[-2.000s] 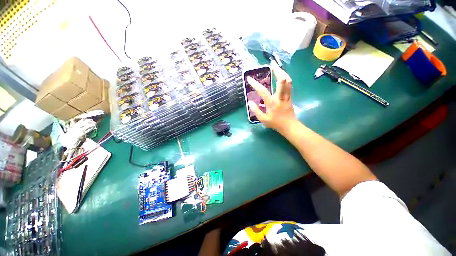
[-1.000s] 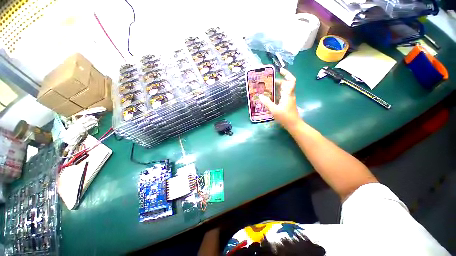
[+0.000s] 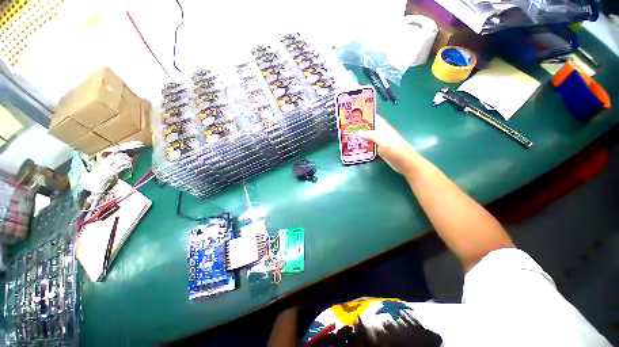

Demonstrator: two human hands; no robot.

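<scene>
The smartphone [image 3: 356,126] stands out with a lit, colourful screen at the right end of the stacked clear trays [image 3: 244,135]. My right hand [image 3: 388,144] is at its right edge, with a digit on the lower screen. The other fingers are bunched or hidden, so I cannot tell whether they grip the phone. A small black housing [image 3: 305,170] lies on the green mat left of the phone. My left hand is not in view; only a bit of forearm shows at the bottom edge.
A blue circuit board [image 3: 211,259] is wired to a green board [image 3: 292,250] near the front edge. A notebook [image 3: 112,234] and another tray [image 3: 42,298] lie left, cardboard boxes [image 3: 95,112] behind. Calipers [image 3: 485,118], yellow tape [image 3: 453,64] and an orange-and-blue object [image 3: 582,87] are right.
The phone screen went from dark to a bright picture. My right hand's spread fingers have drawn in, and the hand sits lower against the phone's right side. The view has shifted slightly.
</scene>
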